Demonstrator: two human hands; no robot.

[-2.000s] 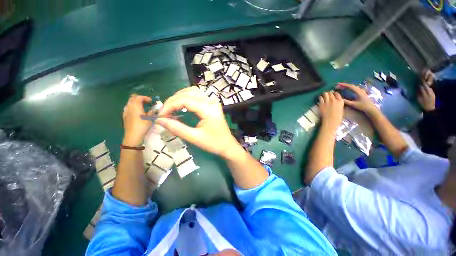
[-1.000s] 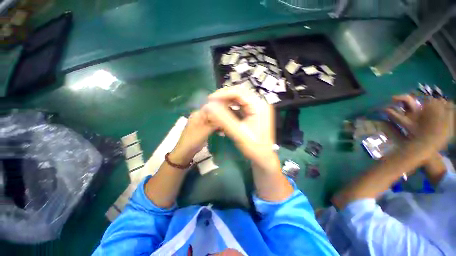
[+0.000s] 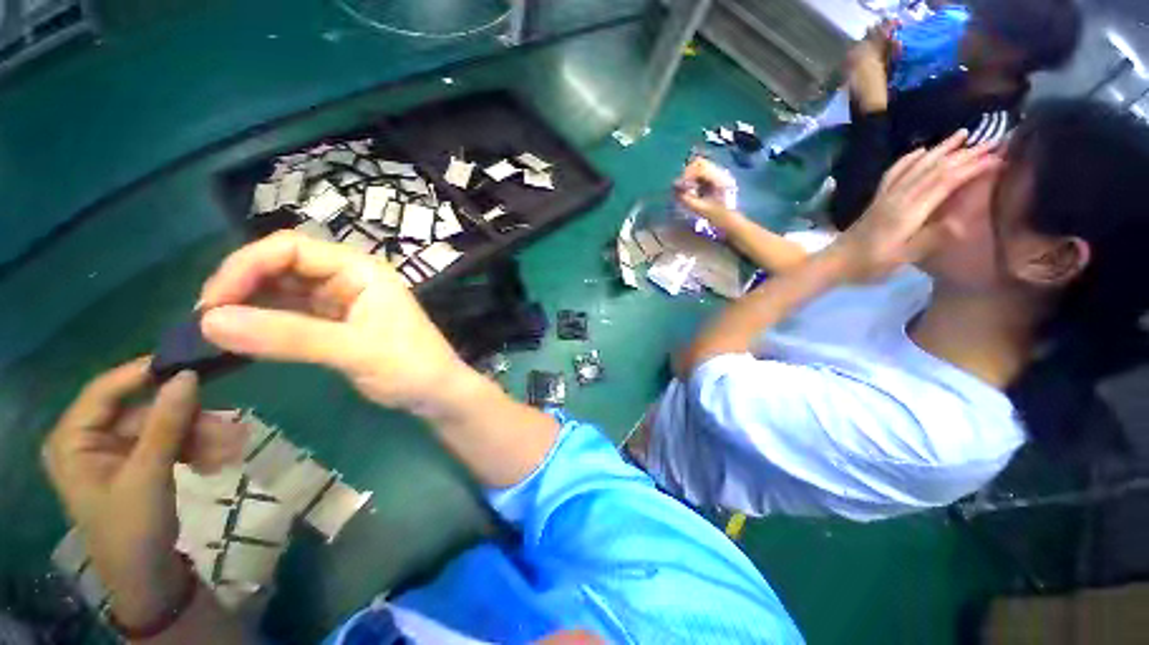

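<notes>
My left hand [image 3: 132, 473] is at the left side of the view and grips a small dark square-edged part [image 3: 195, 348] between thumb and fingers. My right hand [image 3: 340, 321] is just above and to the right of it, its thumb and index fingertips pinched together at the part's upper edge. Whether a thin film is between those fingertips I cannot tell. Joined rows of beige-grey pads [image 3: 258, 498] lie on the green bench behind and beside my left hand.
A black two-compartment tray [image 3: 554, 189] beyond my right hand holds jumbled pale modules [image 3: 378, 202]. Loose black parts [image 3: 573, 325] lie near it. At right, a neighbour in pale workwear [image 3: 857, 378] holds a hand to the face. Another person sits farther back.
The view has swung right, so the tray and my hands appear farther left. The dark part now shows between my hands. The neighbour's hand has risen to the face.
</notes>
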